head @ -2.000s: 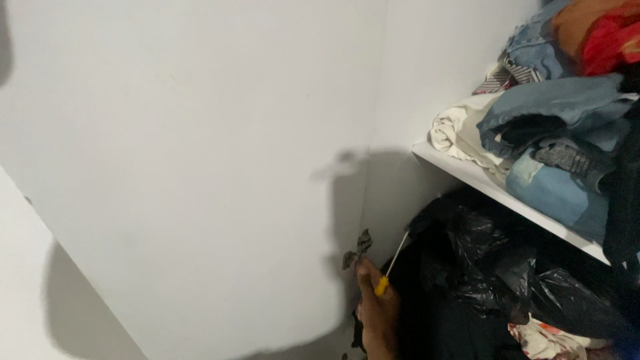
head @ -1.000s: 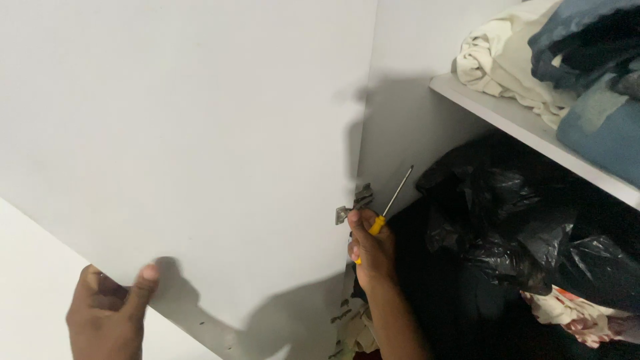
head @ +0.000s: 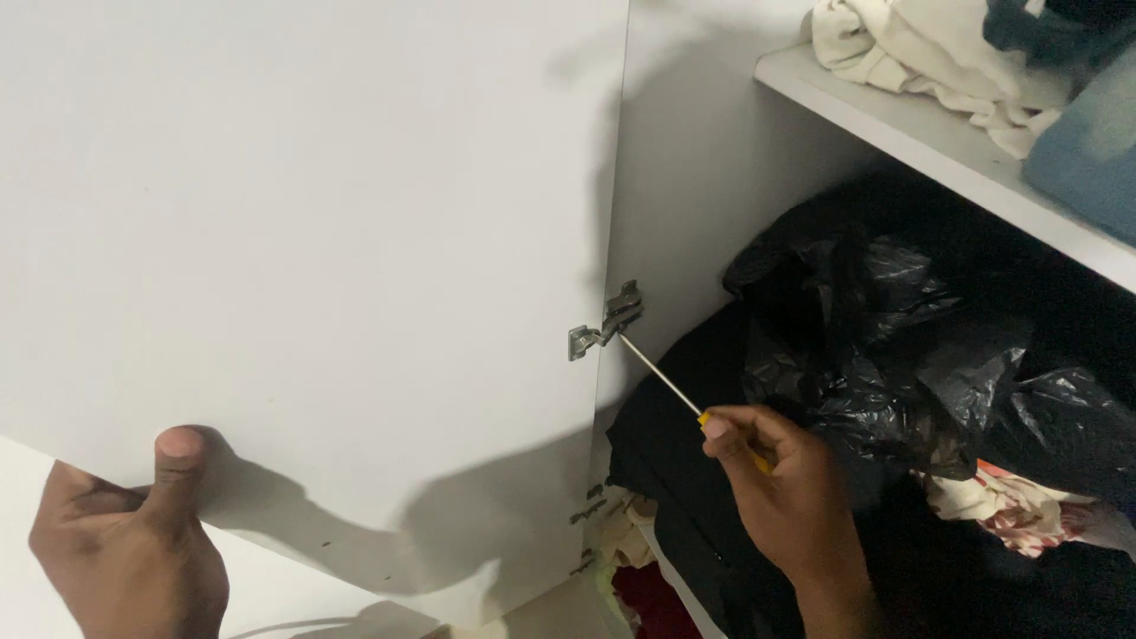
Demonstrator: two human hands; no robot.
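Observation:
My right hand (head: 785,493) grips the yellow handle of a screwdriver (head: 664,377), whose metal shaft points up and left. The tip meets a metal concealed hinge (head: 624,309), or lies right at it; its mounting part sits on the cabinet's side wall and its cup end on the white cabinet door (head: 355,222). My left hand (head: 133,532) holds the door's lower left edge, thumb on the near face and fingers behind.
A white shelf (head: 941,133) bears a cream cloth (head: 896,53) and blue garments. Beneath it lie black plastic bags (head: 887,346) and a red-and-cream cloth (head: 1021,519). More hinges (head: 587,506) sit lower along the door's edge.
My left hand has come into view at the door's edge. My right hand has moved off the hinge, and the screwdriver, which pointed up and right, now has its tip at the hinge.

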